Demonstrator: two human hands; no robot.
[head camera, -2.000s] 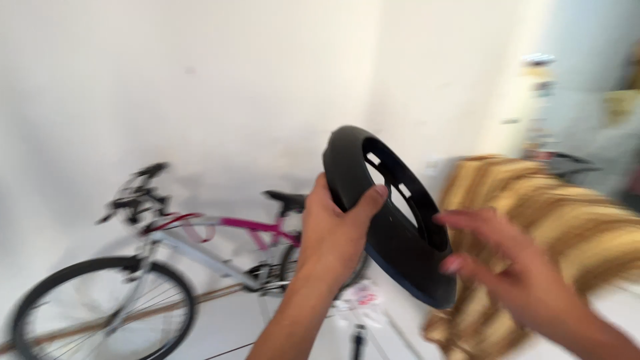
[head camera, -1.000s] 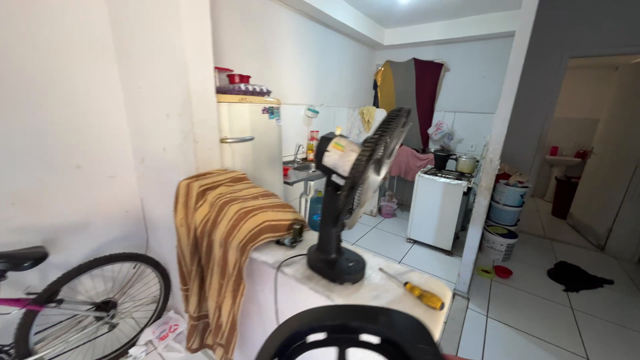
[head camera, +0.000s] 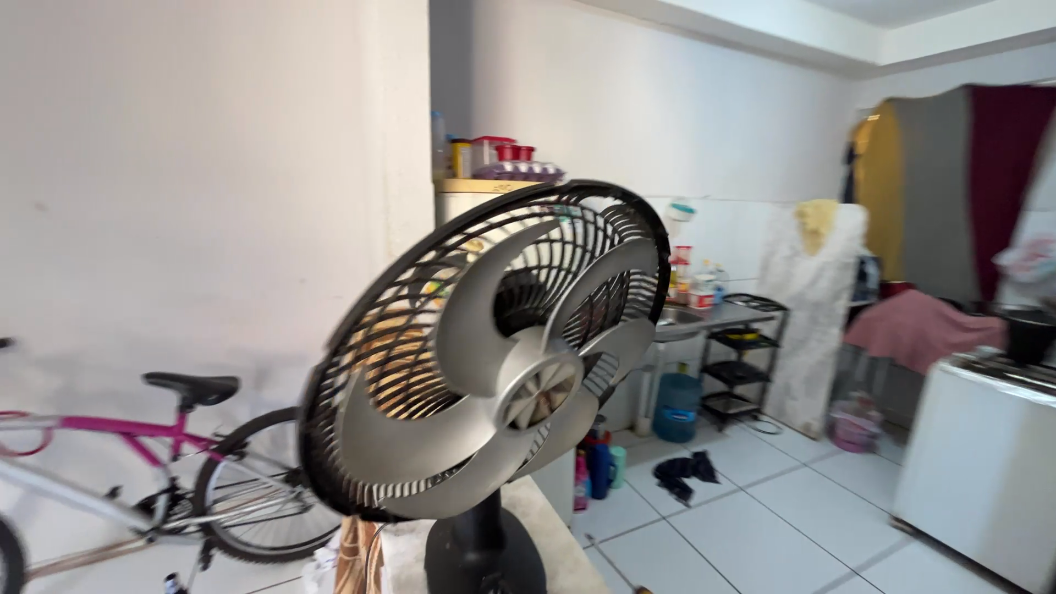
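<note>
Neither of my hands shows in the head view. A black table fan (head camera: 483, 544) stands on a light countertop (head camera: 528, 511) at the centre, its head tilted. Its front grille is off, so the grey fan blades (head camera: 470, 351) and the round hub (head camera: 540, 392) are bare, with the black rear grille (head camera: 396, 289) behind them. Part of a screwdriver (head camera: 639, 589) shows at the bottom edge, right of the fan base. A brown striped cloth (head camera: 353, 557) hangs at the counter's left side.
A pink and white bicycle (head camera: 124, 429) leans by the wall at left. Behind the fan are a sink counter (head camera: 718, 318), a black shelf rack (head camera: 734, 371) and a blue water jug (head camera: 676, 408). A dark cloth (head camera: 685, 474) lies on the tiled floor. A white stove (head camera: 982, 462) stands at right.
Two seconds ago both my hands were at a black ring-shaped part; now hands and part are out of view. The view has swung, and the fan now faces the camera more.
</note>
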